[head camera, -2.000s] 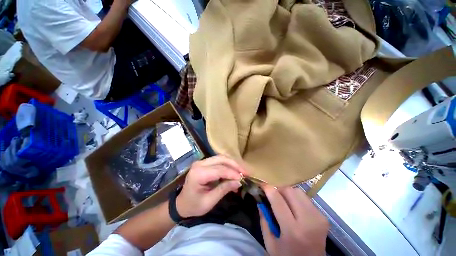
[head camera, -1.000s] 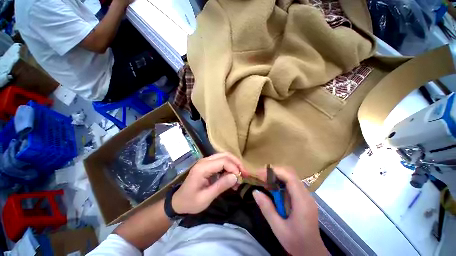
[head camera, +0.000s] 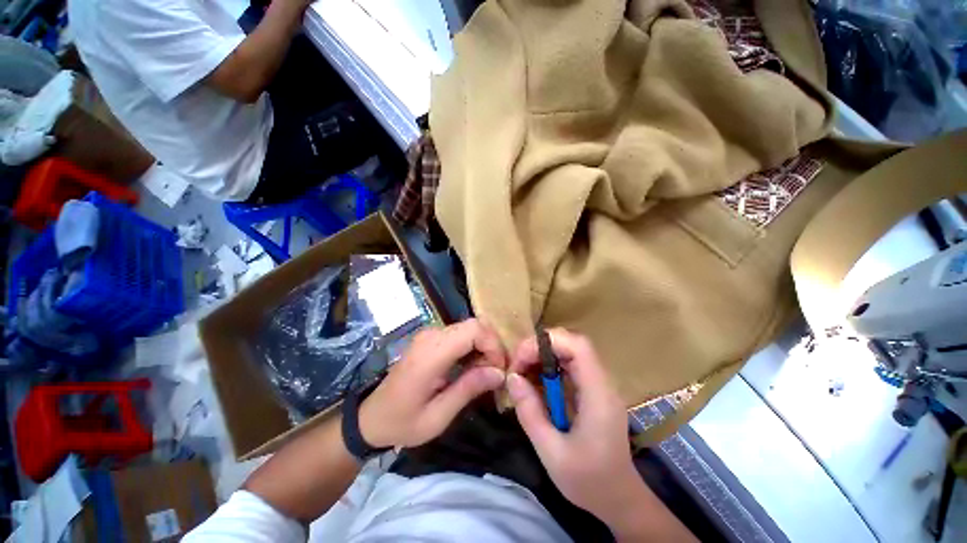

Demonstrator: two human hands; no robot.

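A large tan garment (head camera: 657, 276) lies over the white table and hangs toward my lap, with brown-and-white print at its pocket area. My left hand (head camera: 429, 387) pinches the garment's lower front edge between thumb and fingers. My right hand (head camera: 578, 424) holds blue-handled pliers (head camera: 554, 398) in its fingers, dark jaws pointing up, and its thumb and fingertip touch the same edge beside my left fingertips. The fingers hide most of the edge there; any small part between the fingertips is too small to tell.
An open carton (head camera: 239, 398) with plastic bags stands left of my lap. A white sewing machine (head camera: 922, 308) stands at the right, near a curved tan strip (head camera: 848, 228). A person in a white shirt (head camera: 159, 90) sits at upper left. Blue (head camera: 101, 270) and red (head camera: 85, 424) plastic items stand on the littered floor.
My right hand has moved left to meet my left hand at the edge. The pliers have turned more upright, away from the pinched spot. The view has shifted slightly.
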